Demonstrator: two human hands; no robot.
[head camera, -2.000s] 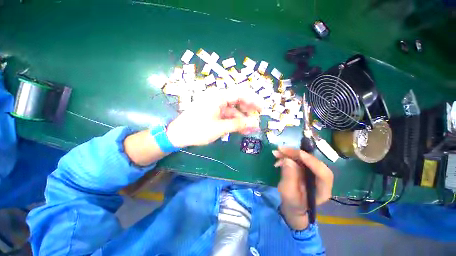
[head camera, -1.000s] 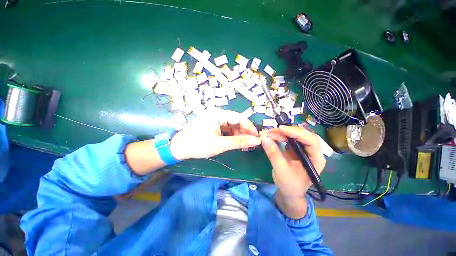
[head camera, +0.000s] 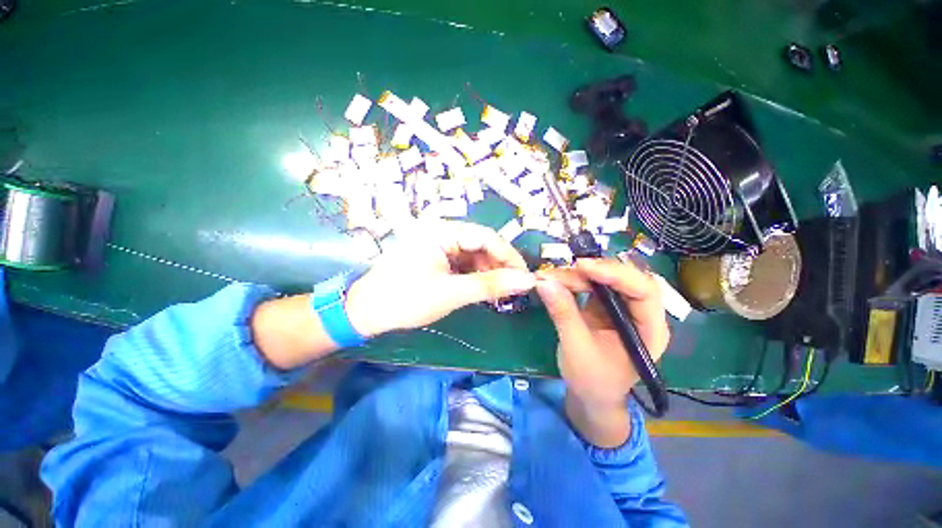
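My left hand (head camera: 429, 281), with a blue wrist band, has its thumb and forefinger pinched together. Their tips meet the thumb and fingertips of my right hand (head camera: 611, 330); anything between the tips is too small to tell. My right hand also holds a black soldering iron (head camera: 630, 335) like a pencil, its metal shaft pointing up and away over the cells. A small dark device unit (head camera: 508, 304) shows partly below my left fingers. A loose pile of white pouch cells (head camera: 444, 170) with amber ends and thin leads lies just beyond my hands.
A fume fan (head camera: 682, 196) and a round tan tub (head camera: 762, 276) stand right of the pile, with a black box and cables (head camera: 816, 299) further right. A solder spool (head camera: 41, 227) stands far left; solder wire (head camera: 170, 263) runs from it. Another device unit (head camera: 606, 28) lies at the back.
My right hand has come up and left to meet my left fingertips, and the iron now leans left over the cells. The device unit is now partly covered. Over the last second the hands barely moved.
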